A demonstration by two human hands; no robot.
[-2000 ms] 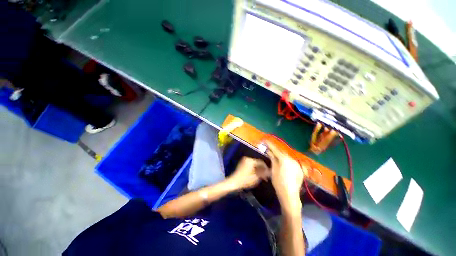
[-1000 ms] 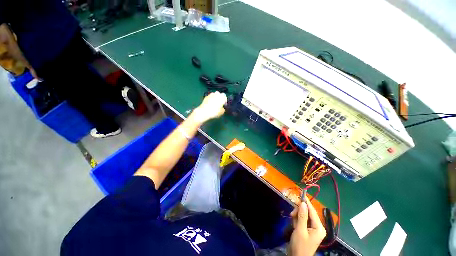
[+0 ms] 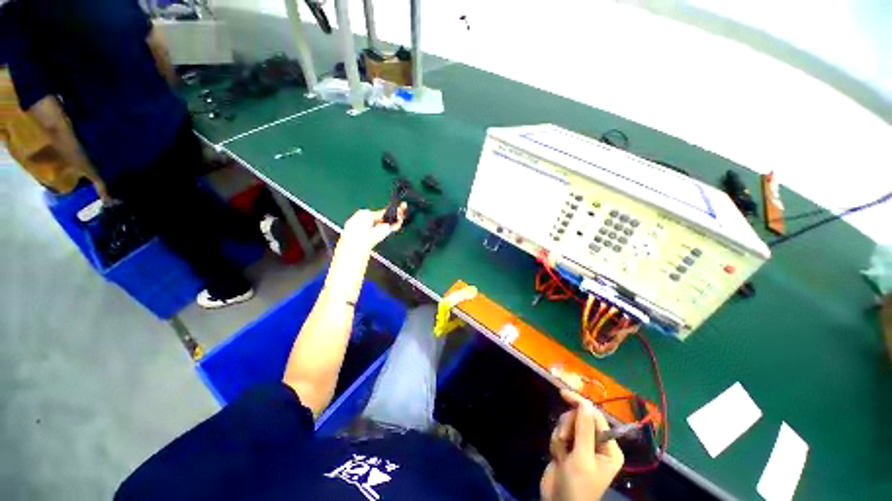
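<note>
My left hand [image 3: 370,227] is shut on a black cable assembly [image 3: 396,204] over the green bench, left of the tester [image 3: 606,220]. More black cables [image 3: 430,238] lie beside it. My right hand [image 3: 584,452] holds a dark test probe [image 3: 618,431] near the right end of the orange fixture board [image 3: 533,349]. A red test lead [image 3: 662,377] loops beside it. Yellow tape [image 3: 446,311] is at the board's left end.
Blue totes [image 3: 256,364] stand on the floor at left. Another person [image 3: 108,108] stands beyond them. Two paper slips [image 3: 725,419] lie right of the tester. Metal posts [image 3: 349,59] and plastic bags [image 3: 416,100] are at the back of the bench.
The view has tilted up. My left hand, which was at the cable pile, now lifts a black cable toward the bench edge. My right hand still holds the probe, now tilted sideways.
</note>
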